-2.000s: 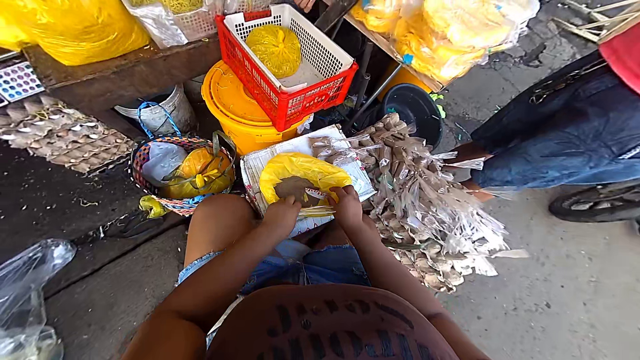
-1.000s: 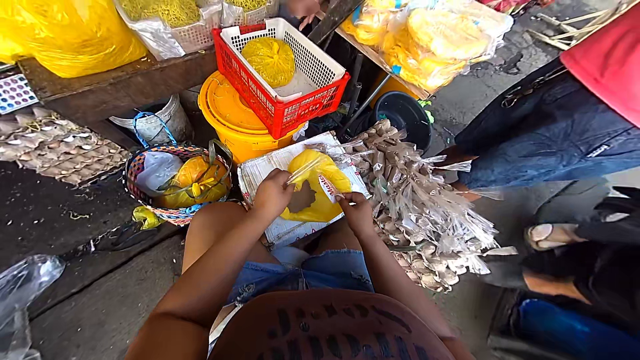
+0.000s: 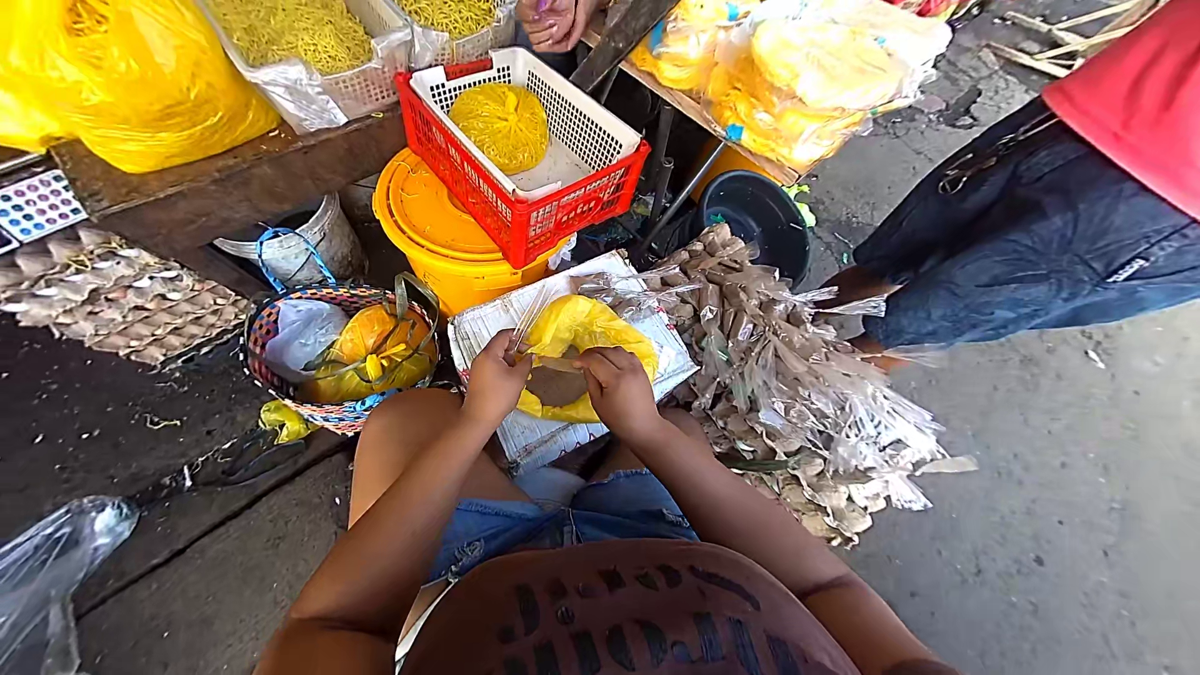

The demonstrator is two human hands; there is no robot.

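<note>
A yellow plastic bag [image 3: 592, 326] lies with its mouth spread on a white board [image 3: 673, 354] in front of my lap, and brown powder [image 3: 557, 385] shows inside it. Over its left rim my left hand [image 3: 498, 376] pinches narrow clear plastic strips or small bags [image 3: 532, 319]. My right hand [image 3: 616, 384] is over the powder, its fingertips closed on what looks like the edge of the same clear plastic. To the right of the board lies a large heap of small clear bags filled with brown powder [image 3: 741, 323].
A woven basket [image 3: 258, 349] with filled bags stands left. Beyond are a yellow lidded bucket [image 3: 422, 216], a red crate [image 3: 579, 208] and a black tub [image 3: 764, 220]. Egg trays [image 3: 141, 305] lie under a wooden table [image 3: 234, 173]. A person in dark shorts [image 3: 1022, 244] stands at right.
My hands have come closer together over the yellow bag. The printed packet seen by my right hand a second ago no longer shows. A second person at the lower right has left the view.
</note>
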